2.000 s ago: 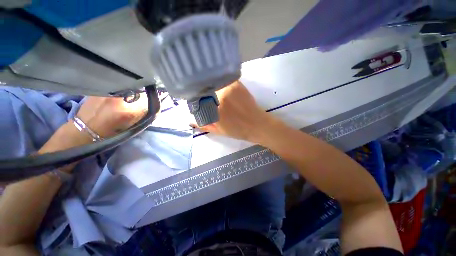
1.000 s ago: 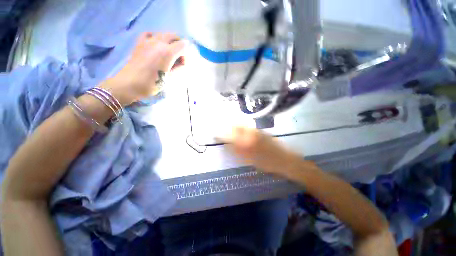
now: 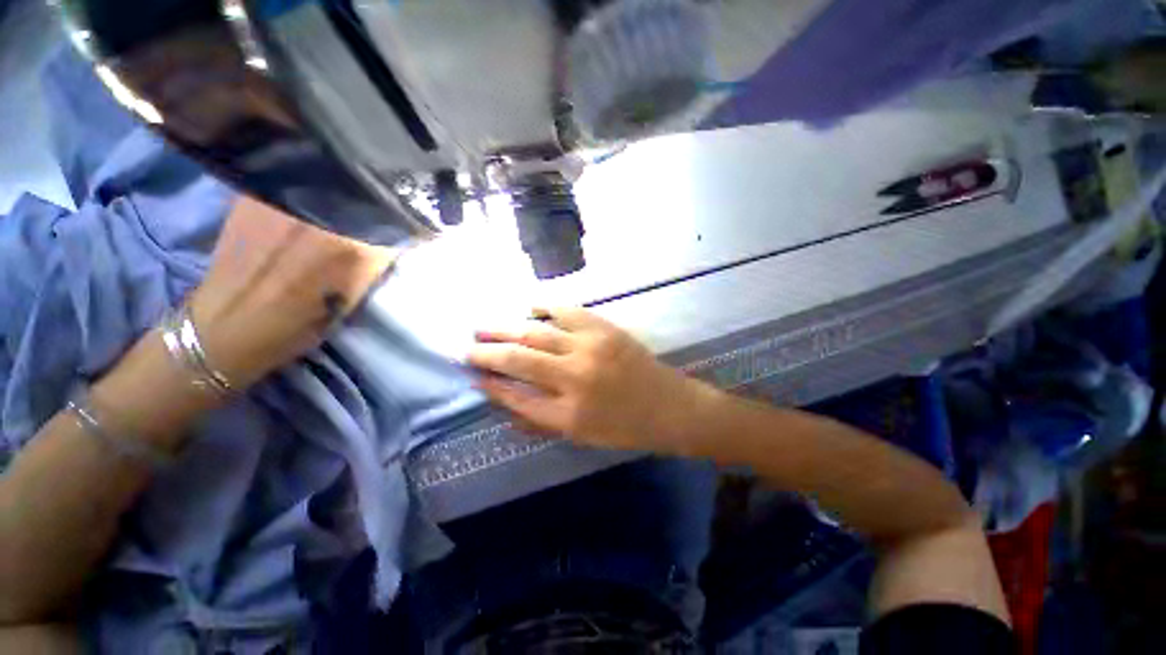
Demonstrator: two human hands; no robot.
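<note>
The light blue-grey garment piece (image 3: 409,365) lies on the machine bed, bunched at left, with flaps over the table edge. My left hand (image 3: 275,288) lies on the cloth left of the needle area, fingertips partly hidden by the machine head. My right hand (image 3: 582,378) is bare, palm down in front of the presser foot area, fingertips at the cloth's right edge; whether it grips the cloth is unclear. The dark ribbed attachment (image 3: 550,230) sits just above my right hand. The needle area (image 3: 486,205) is washed out by glare.
The machine head (image 3: 422,90) fills the top, with a blurred ribbed knob (image 3: 639,64). Thread snips (image 3: 940,186) lie at right on the bed. A ruler strip (image 3: 767,362) runs along the front edge. Purple cloth (image 3: 870,58) hangs at top right. A red basket (image 3: 1023,576) stands below right.
Since one second ago my left hand has come down and nearer the front, bringing cloth onto the bed. My right hand has moved slightly left to the cloth. The camera view has shifted.
</note>
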